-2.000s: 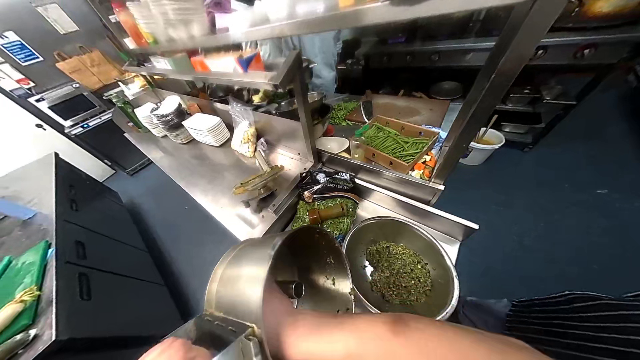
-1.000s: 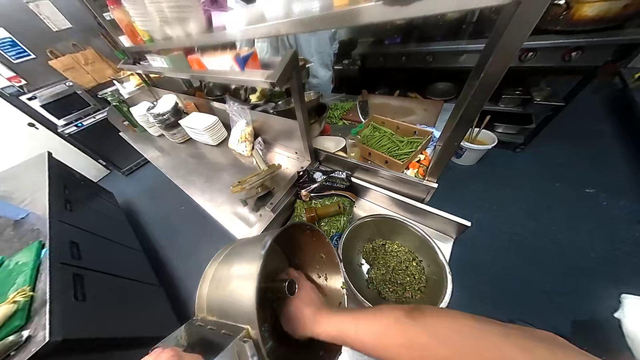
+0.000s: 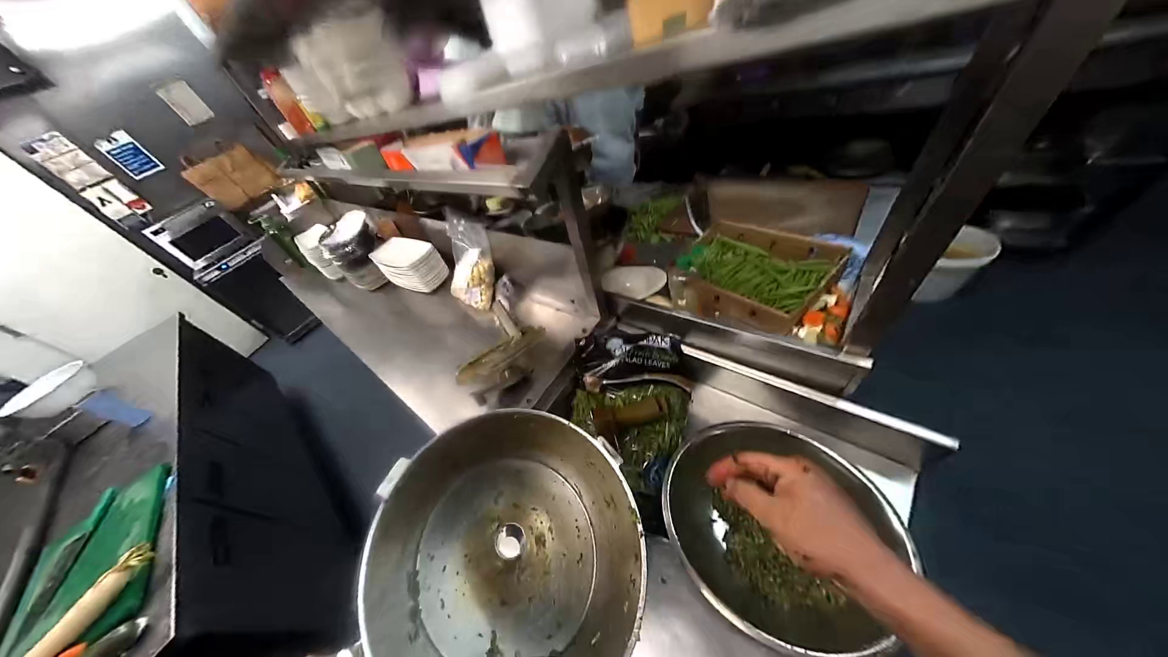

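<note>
My right hand (image 3: 789,511) is over the round steel mixing bowl (image 3: 689,570), above the chopped green herbs (image 3: 776,575) in it. Its fingers are curled with thumb and fingertips close together; whether anything is between them is unclear. To its left stands a large round metal processor bowl (image 3: 502,547) with a hollow centre post and green bits stuck to its floor and wall. My left hand is out of the frame. Behind the two bowls lies an open bag of salad leaves (image 3: 652,429) with a brownish cylindrical object (image 3: 630,413) on top.
A greenish-stained blade-like part (image 3: 500,356) lies on the steel counter (image 3: 365,338), near stacked white plates (image 3: 411,265). Beyond are a cardboard box of green beans (image 3: 766,274) and a steel upright (image 3: 958,173). Green chopping boards (image 3: 109,538) lie at left. A person stands behind the shelves.
My right hand has moved out of the processor bowl to the right, over the mixing bowl. The processor bowl now shows its inside more fully. My left hand has left the view.
</note>
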